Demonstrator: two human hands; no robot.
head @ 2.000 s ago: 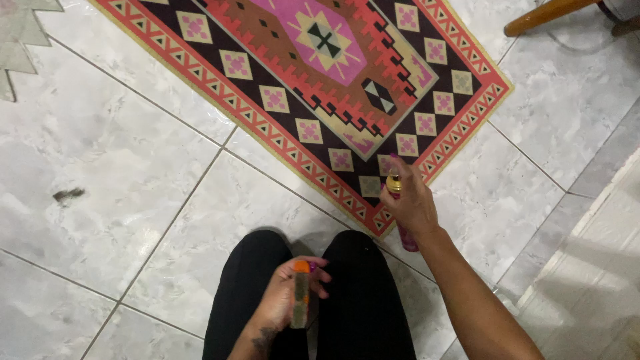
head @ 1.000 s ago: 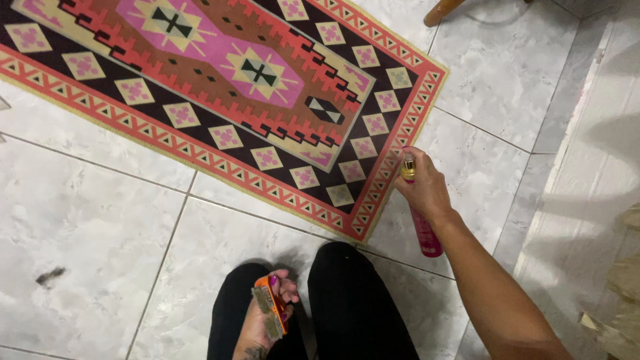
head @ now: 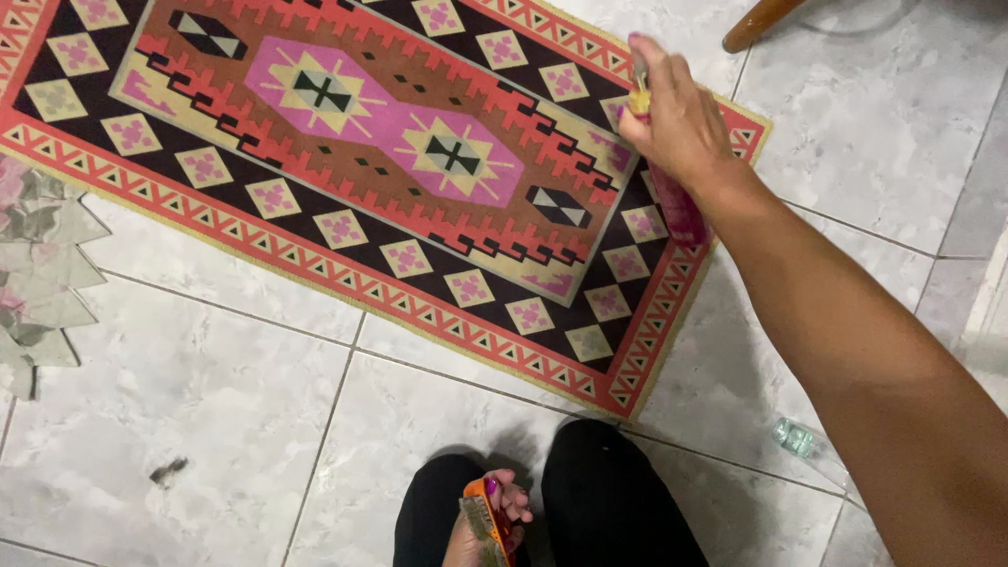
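Note:
My right hand [head: 677, 118] grips a pink spray bottle [head: 676, 205] by its gold-coloured neck, with fingers at the nozzle. It is over the right end of a patterned rug [head: 346, 228], which has a red border and pink medallions. Low in the view, between my knees, my left hand [head: 504, 512] holds an orange brush [head: 490, 516] whose greyish bristles face left. The lower part of the brush is cut off by the frame edge.
Pale marble-look tiles [head: 197, 378] surround the rug. A dark tuft [head: 168, 471] lies at lower left. A clear bottle [head: 795, 438] is partly behind my right forearm. A wooden furniture leg [head: 764, 24] stands at upper right, and a zigzag-edged cloth [head: 47, 291] is at the left.
My right hand has moved with the spray bottle from beside the rug's right corner to over its right end. The view has shifted. My left hand still holds the brush.

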